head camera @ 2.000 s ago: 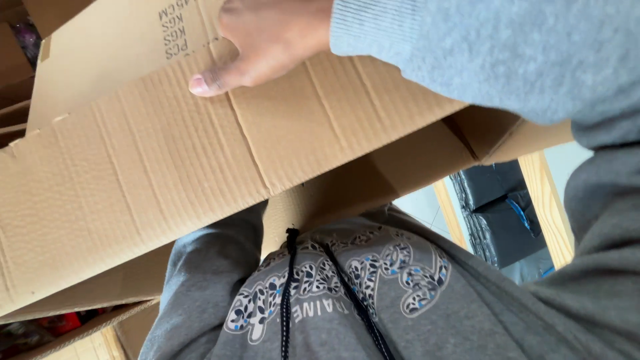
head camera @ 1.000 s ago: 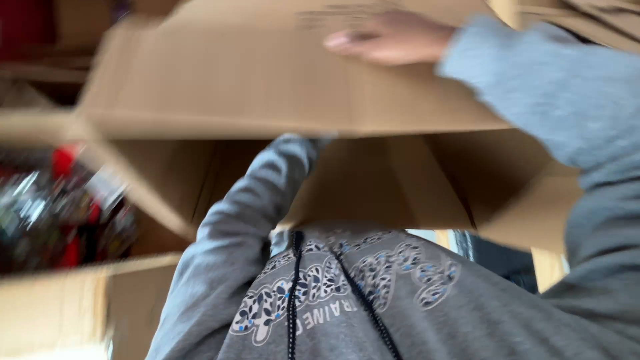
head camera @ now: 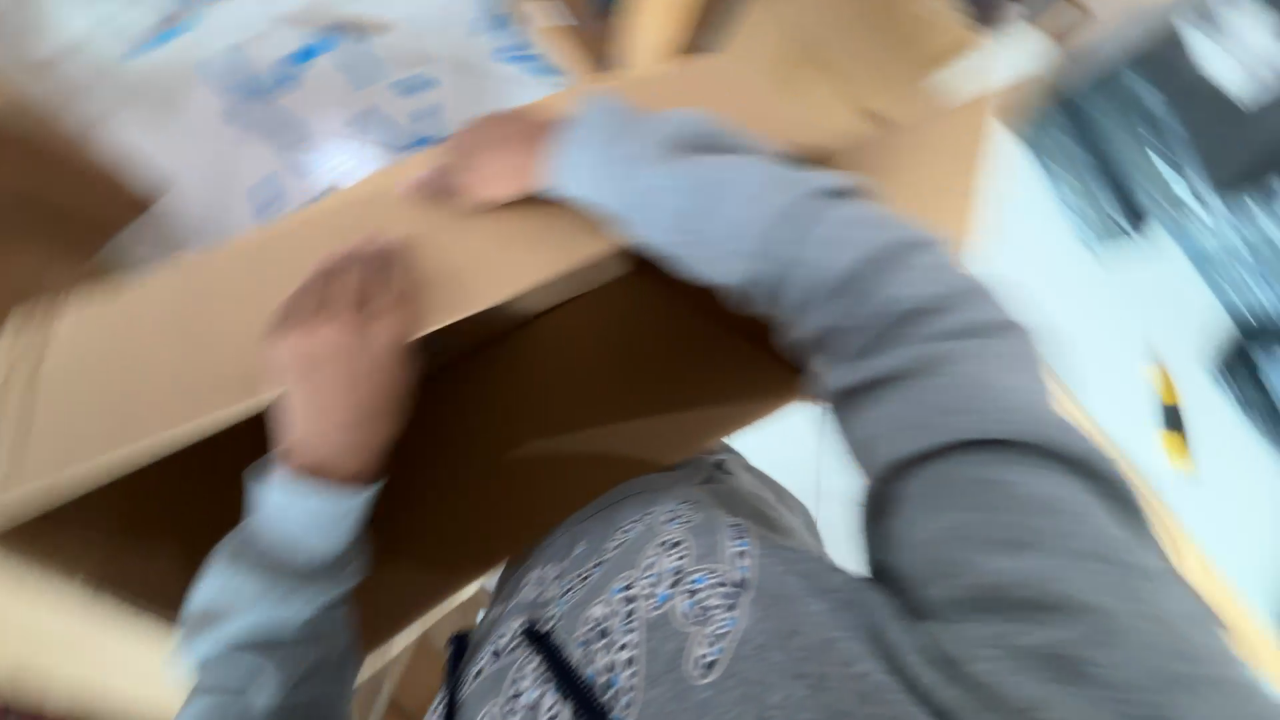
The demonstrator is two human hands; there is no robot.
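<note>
A large corrugated cardboard box (head camera: 200, 330) lies across the view in front of my body, its dark interior open toward me. On its upper flap rests my left hand (head camera: 345, 360), blurred, with the fingers over the cardboard near the flap's lower edge. Farther up, my right hand (head camera: 490, 160) touches the same flap near its far edge. Motion blur hides whether the fingers of either hand grip the board or only lie on it.
Beyond the box is a whitish plastic wrapping with blue print (head camera: 330, 100). Dark plastic-wrapped items (head camera: 1150, 150) are at the upper right, above a pale floor with a yellow-and-black object (head camera: 1170, 415). A wooden edge (head camera: 1140, 500) runs down the right side.
My left hand has come out from under the cardboard and is now on top of the flap. The view has swung strongly, bringing in the plastic wrapping and floor.
</note>
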